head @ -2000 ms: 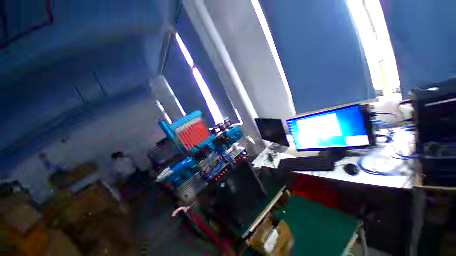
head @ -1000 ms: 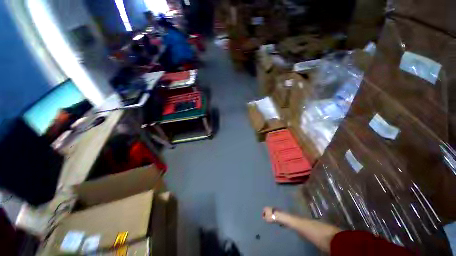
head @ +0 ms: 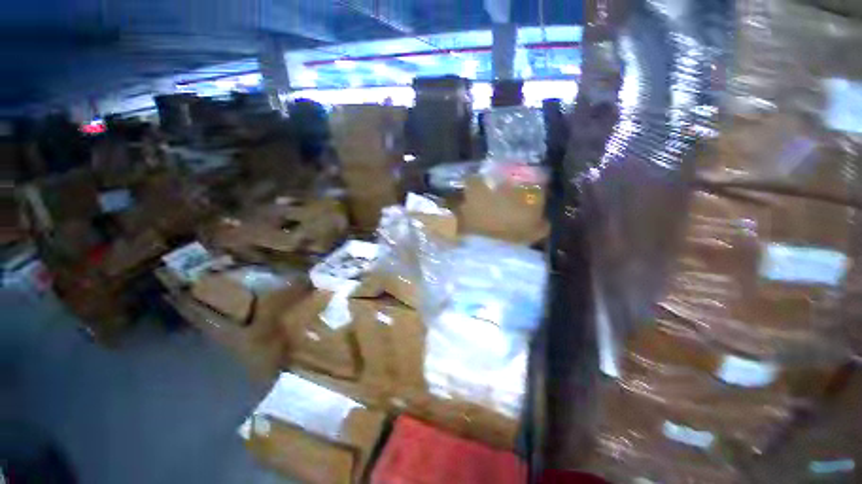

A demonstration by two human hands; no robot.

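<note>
Neither of my hands is in the picture. Nearest in front of me, at the bottom centre, is a red stack (head: 444,456), cut off by the lower edge. Left of it is an open brown carton (head: 298,452) with a white sheet (head: 307,406) on top. Behind the red stack lies a pile of clear and white plastic bags (head: 482,317) on cartons. A small red patch at the bottom edge, right of the stack, is too cut off to tell. The picture is blurred.
A tall film-wrapped stack of brown cartons (head: 728,321) with white labels fills the right side. More cartons (head: 364,156) are heaped behind. A white box (head: 347,266) sits on the middle heap. Grey floor (head: 142,397) shows at lower left. Bright windows (head: 364,85) run along the back.
The view has swung right, from the desk to the aisle and now to the cartons. The arm and hand seen low in the aisle one second ago have left the picture.
</note>
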